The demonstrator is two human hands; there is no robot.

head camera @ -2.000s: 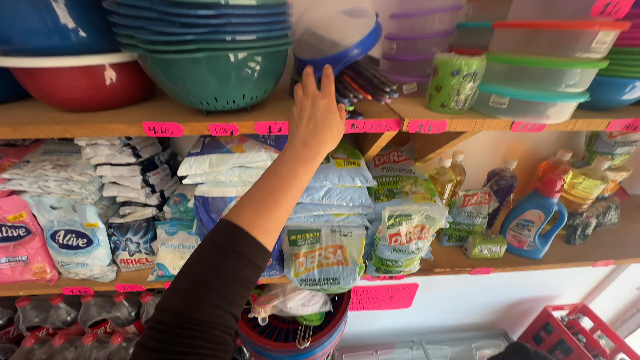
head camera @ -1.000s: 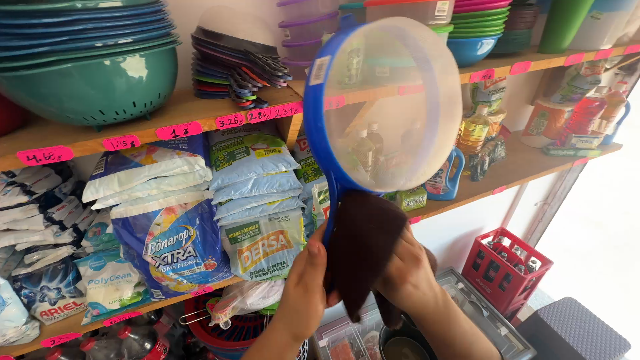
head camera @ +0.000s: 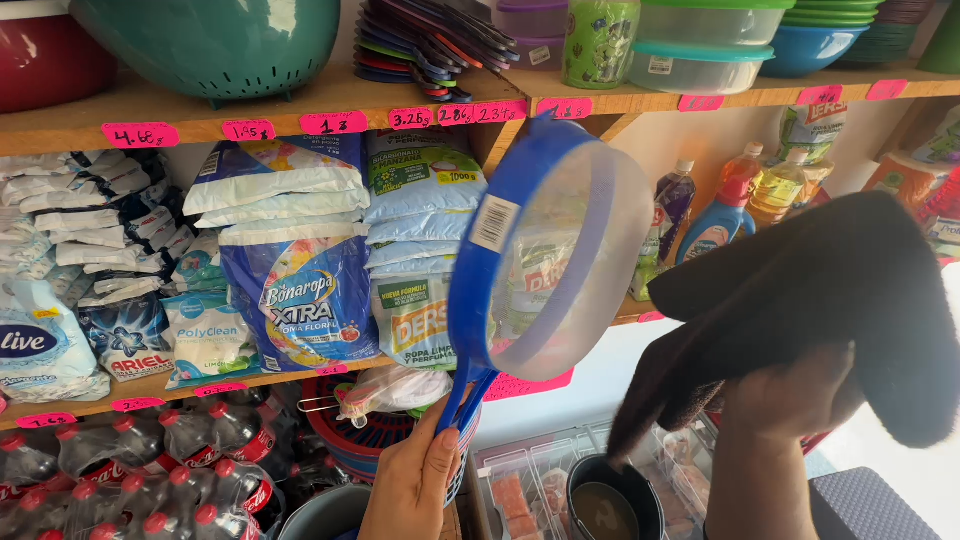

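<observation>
My left hand (head camera: 416,476) grips the handle of a blue-rimmed plastic strainer (head camera: 469,277), which stands upright in front of the shelves, its translucent bowl turned to the right and a barcode sticker on the rim. At the right, my right hand (head camera: 795,390) holds up a dark brown cloth (head camera: 787,300), blurred and draped over the fingers, apart from the strainer. Behind the strainer are bags of detergent (head camera: 300,292) and a wooden shelf edge with pink price tags (head camera: 334,122).
Above are a green colander (head camera: 217,45), stacked dark plastic utensils (head camera: 431,45) and lidded containers (head camera: 701,67). Cola bottles (head camera: 135,480) fill the lower left. Below stand a dark bucket of murky liquid (head camera: 611,502) and a glass-topped case with packaged food (head camera: 514,495). A grey woven-textured box (head camera: 870,502) is at lower right.
Two seconds ago one hand was at the strainer on the upper shelf. One second ago both hands were together, the cloth against the strainer's handle; now the cloth is away to the right.
</observation>
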